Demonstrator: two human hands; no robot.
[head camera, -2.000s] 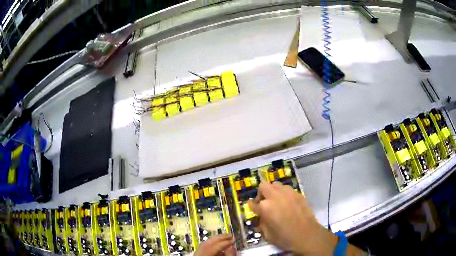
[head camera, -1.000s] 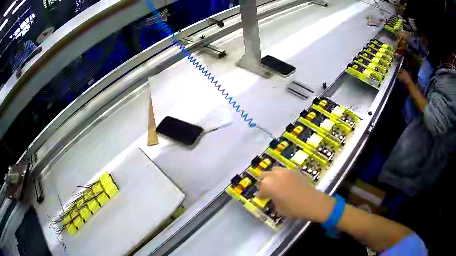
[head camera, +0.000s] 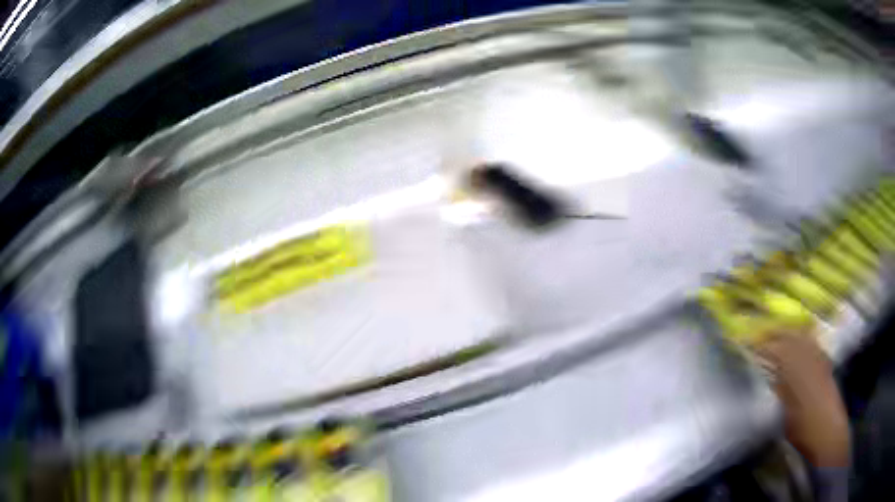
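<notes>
The picture is strongly blurred. My right hand (head camera: 797, 368) is at the right, at the near left end of a row of yellow-edged boards (head camera: 829, 260). Its fingers are smeared and seem to touch or overlap the boards; whether they grip anything cannot be told. My left hand is not in view. Another row of yellow-edged boards (head camera: 236, 476) lies at the bottom left, cut off by the edge. A group of yellow taped blocks (head camera: 292, 267) lies on the white pad (head camera: 343, 338).
A black phone (head camera: 520, 196) lies behind the pad, and another dark slab (head camera: 718, 140) lies farther right. A black mat (head camera: 113, 333) is left of the pad, with a blue bin (head camera: 20, 368) at the left edge. The metal-edged channel (head camera: 579, 417) runs along the front.
The view has swung back left, so the pad and yellow blocks are fully in view again. My right hand now shows farther right, still by the right-hand boards. The picture has become blurred.
</notes>
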